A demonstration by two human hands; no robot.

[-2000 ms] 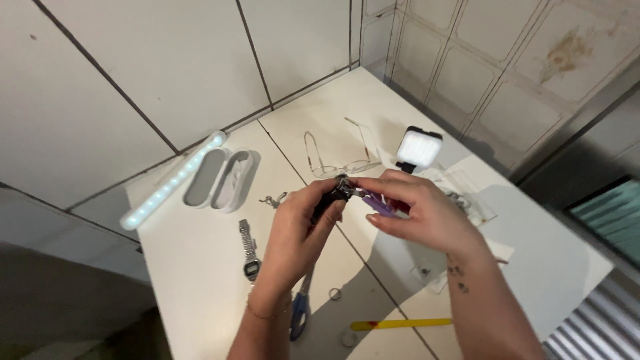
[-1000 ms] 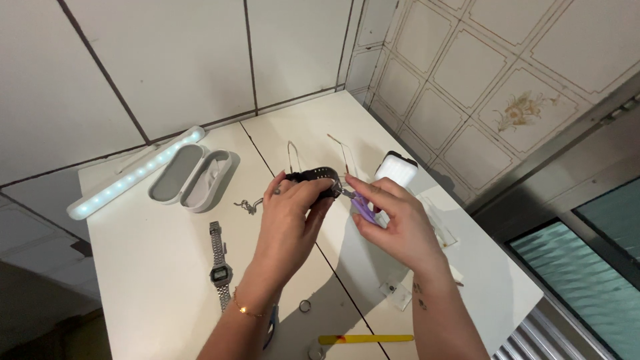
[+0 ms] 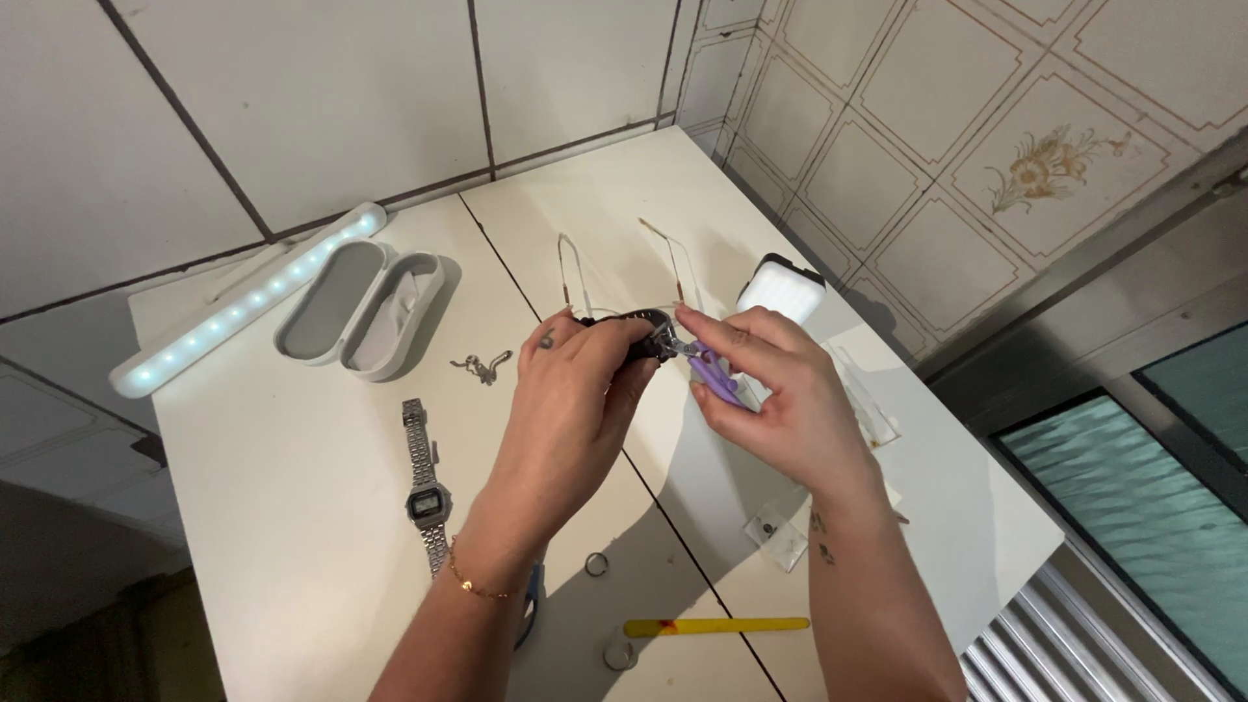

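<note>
My left hand [image 3: 585,390] grips a black watch strap [image 3: 643,322] above the middle of the white table. The strap curves up between its thumb and fingers. In my right hand [image 3: 780,380] are small pliers with purple handles [image 3: 717,378]. Their metal jaws meet the end of the strap near a shiny metal part, whose details are too small to tell. Behind both hands lies a pair of eyeglasses [image 3: 678,263], its lenses partly hidden. A silver digital wristwatch [image 3: 427,502] lies left of my left forearm, and a thin silver chain [image 3: 483,368] is beside my left hand.
An LED light bar [image 3: 253,302] and an open glasses case [image 3: 429,278] stand at the back left. A lit lamp [image 3: 780,290] is at the back right. Near the front lie a yellow file-like stick [image 3: 717,627], two rings [image 3: 597,564] and a small plastic bag [image 3: 780,536]. Tiled walls border the table.
The view has shifted. Both hands stay together at the strap, with the purple-handled pliers in my right hand throughout. More of the black strap shows than two seconds ago.
</note>
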